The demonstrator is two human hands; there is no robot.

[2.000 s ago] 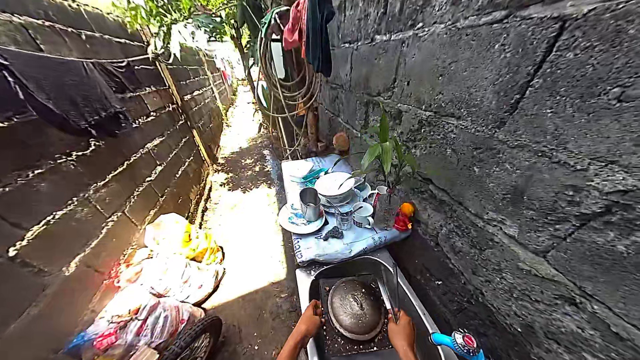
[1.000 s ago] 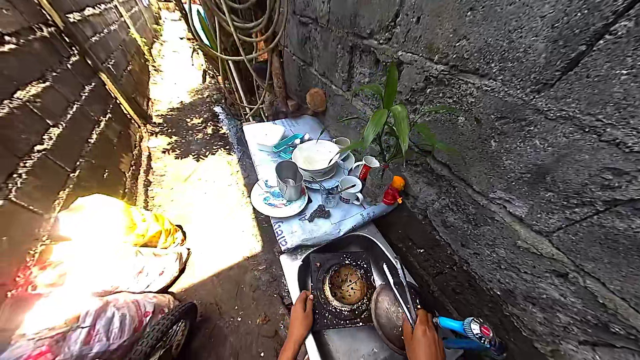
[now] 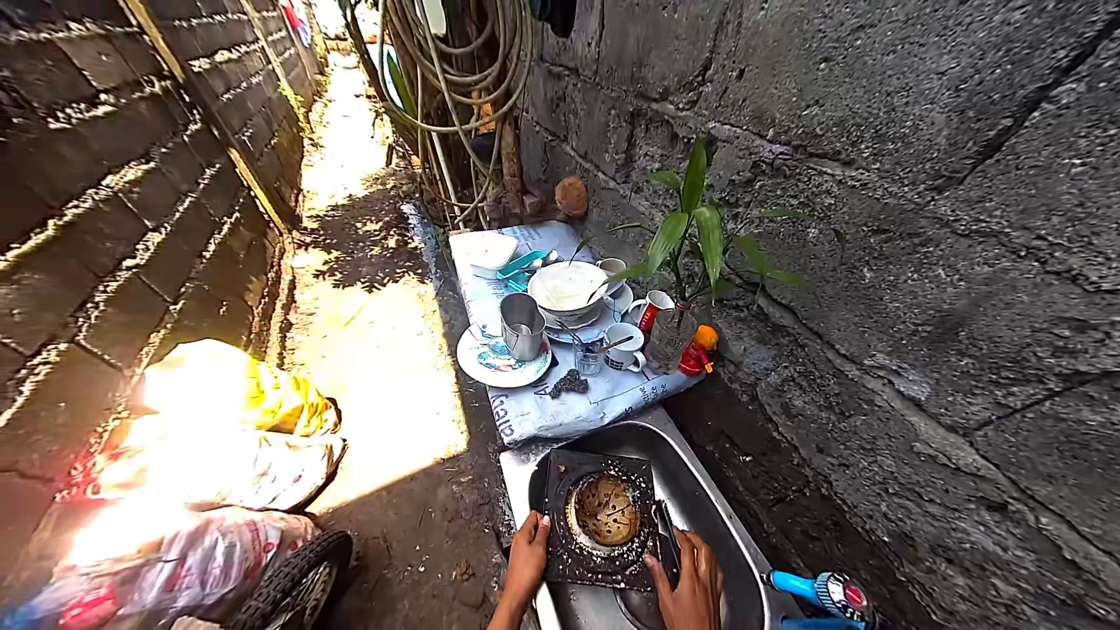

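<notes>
A dark, soiled square metal plate (image 3: 564, 490) with a round, brown-stained opening or recess lies tilted over the steel sink basin (image 3: 713, 516). My left hand (image 3: 528, 553) grips its left edge, thumb on top. At its lower right corner is my right hand (image 3: 687, 579), thumb on the plate and fingers around a dark flat piece along the right side; what that piece is, I cannot tell. Just beyond the sink, a printed sheet (image 3: 534, 420) bears a dark scouring pad (image 3: 570, 383), a steel cup (image 3: 522, 325), a plate (image 3: 490, 363), a stack of bowls (image 3: 567, 289) and mugs (image 3: 624, 344).
A blue faucet (image 3: 796, 586) stands at the sink's right. Beside the sheet are a potted plant (image 3: 691, 232) and a red bottle with an orange cap (image 3: 698, 350). Block walls (image 3: 875, 262) flank the path; filled plastic bags (image 3: 262, 468) and a tire (image 3: 302, 577) lie left.
The round dark lid-like piece that covered the plate's middle two seconds ago moved to the right, and is now out of sight. My right hand has moved from it and tongs-like metal onto the plate's right side.
</notes>
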